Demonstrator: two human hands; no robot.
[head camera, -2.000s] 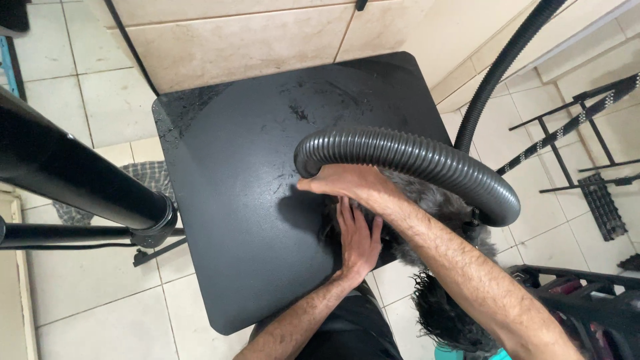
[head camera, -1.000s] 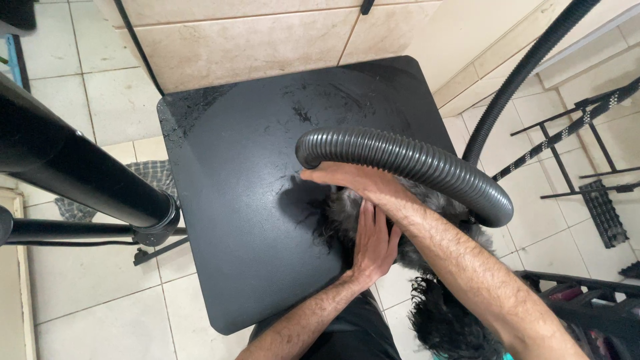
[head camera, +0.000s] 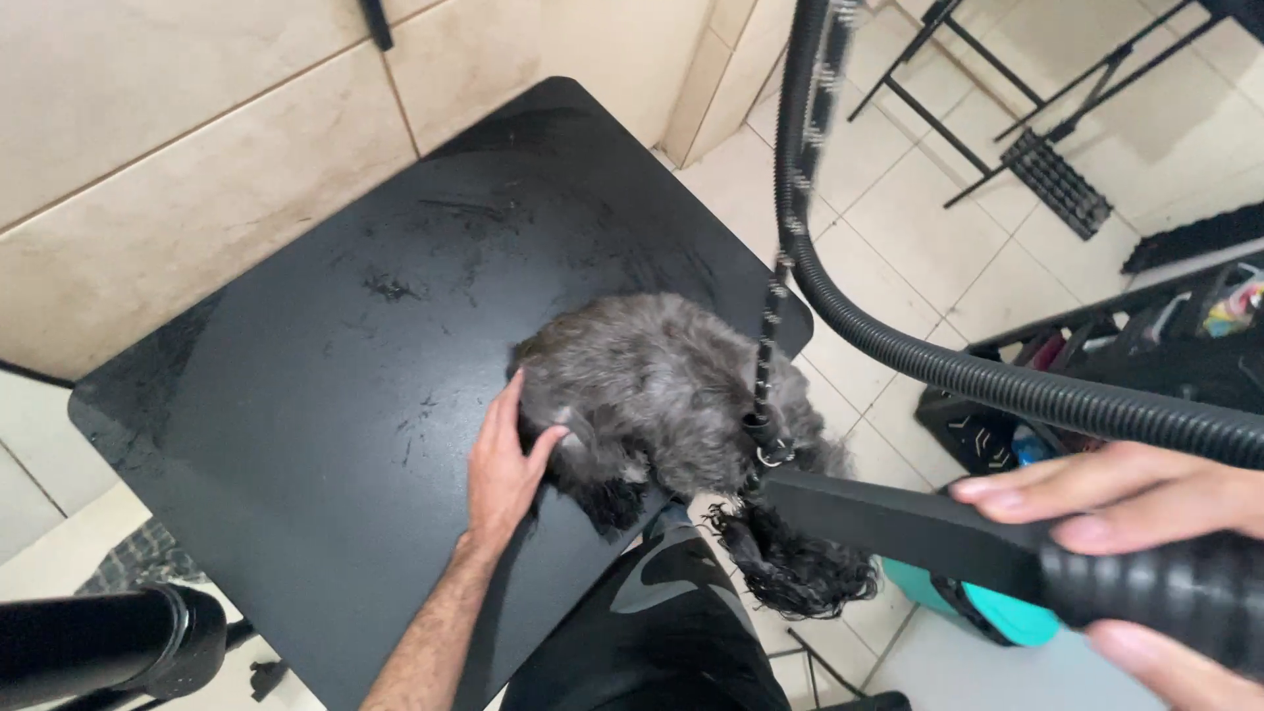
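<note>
A grey, short-coated dog (head camera: 642, 385) with long black fur on its ears is on a black grooming table (head camera: 326, 415), its head over the near right edge. My left hand (head camera: 509, 459) rests on the dog's rear side, thumb and fingers apart. My right hand (head camera: 1136, 533) grips the black dryer nozzle (head camera: 899, 518) at the end of a ribbed hose, its tip close to the dog's neck. A black-and-white rope leash (head camera: 767, 346) runs up from a collar with a metal ring.
A tiled wall (head camera: 227, 138) borders the table's far side. The ribbed hose (head camera: 948, 370) arcs across the right. A black rack of items (head camera: 1116, 346), a turquoise object (head camera: 1007, 612) and a metal-framed stand (head camera: 978, 99) are on the right. A black post (head camera: 109, 642) stands lower left.
My right hand has moved away from the dog's body to the right, with the nozzle now in view. My left hand has shifted to the dog's rear. The view has turned.
</note>
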